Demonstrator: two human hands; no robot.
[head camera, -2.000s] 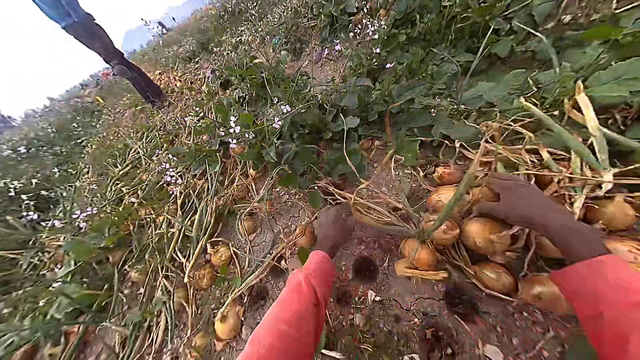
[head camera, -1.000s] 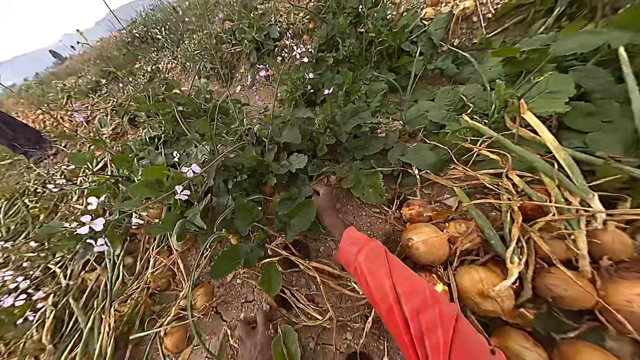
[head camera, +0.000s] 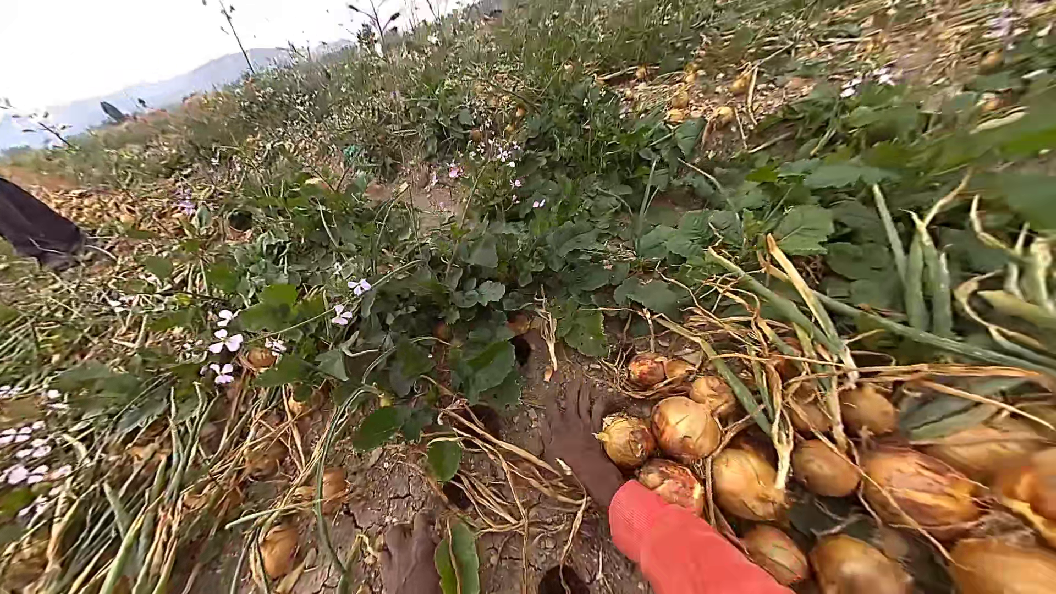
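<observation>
My right hand (head camera: 577, 433), at the end of a red sleeve, lies low over the cracked soil, just left of a pile of onions. Its fingers are spread and blurred, and nothing shows in them. Beside its wrist sits a yellow onion (head camera: 625, 440), with another onion (head camera: 685, 428) close against it. At the bottom edge my left hand (head camera: 410, 557) is partly in view near a green leaf (head camera: 458, 558); whether it holds anything is not plain. Between the hands lie dry onion stalks (head camera: 503, 462).
Leafy weeds (head camera: 487, 363) and small pale flowers (head camera: 224, 341) stand ahead. Dry and green onion tops (head camera: 792, 305) lie across the pile. A few onions (head camera: 279, 551) sit among stalks at left. Another person's dark-clad leg (head camera: 33, 223) is at the left edge.
My right hand has drawn back from the weeds toward the onion pile. Two seconds ago it was on the onions at right, while my left hand was among the stalks. The view has shifted.
</observation>
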